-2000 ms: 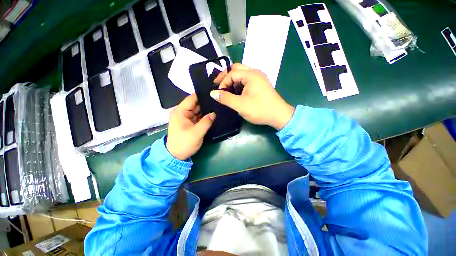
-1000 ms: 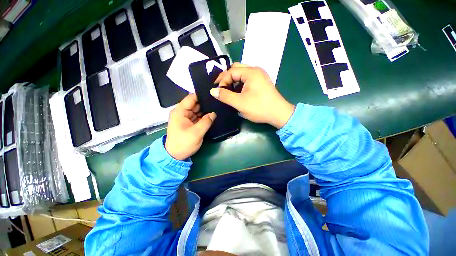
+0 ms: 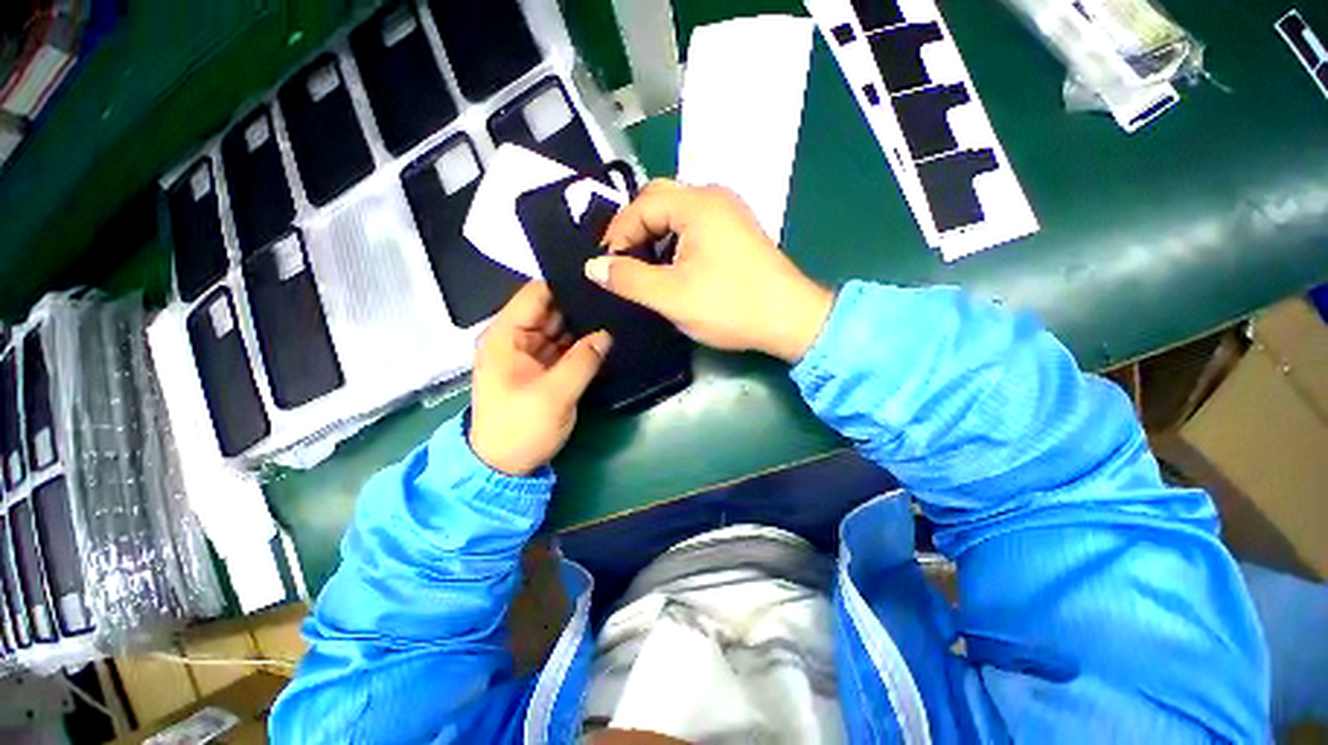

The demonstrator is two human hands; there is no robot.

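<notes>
A black phone case [image 3: 641, 355] is between my hands over the bench's near edge, its top pointing away. My left hand [image 3: 533, 381] grips its left side with thumb and fingers. My right hand [image 3: 717, 271] pinches a thin black adhesive sticker [image 3: 565, 251] over the case; its fingertips hide part of both. The sticker seems tilted across the case; whether it touches cannot be told. A white paper piece [image 3: 503, 208] lies behind them, over the tray's edge.
The blister tray [image 3: 382, 277] with black cases is at the left; stacked trays [image 3: 124, 480] at far left. A metal post [image 3: 645, 56], a blank white sheet [image 3: 740, 124], a sticker sheet [image 3: 985, 216] and bagged sheets [image 3: 1114, 51] stand or lie beyond my hands. Cartons [image 3: 1264, 437] are at lower right.
The whole view has shifted and turned slightly. The black sticker now sits further left against the case, showing more of it. Both hands keep their grips.
</notes>
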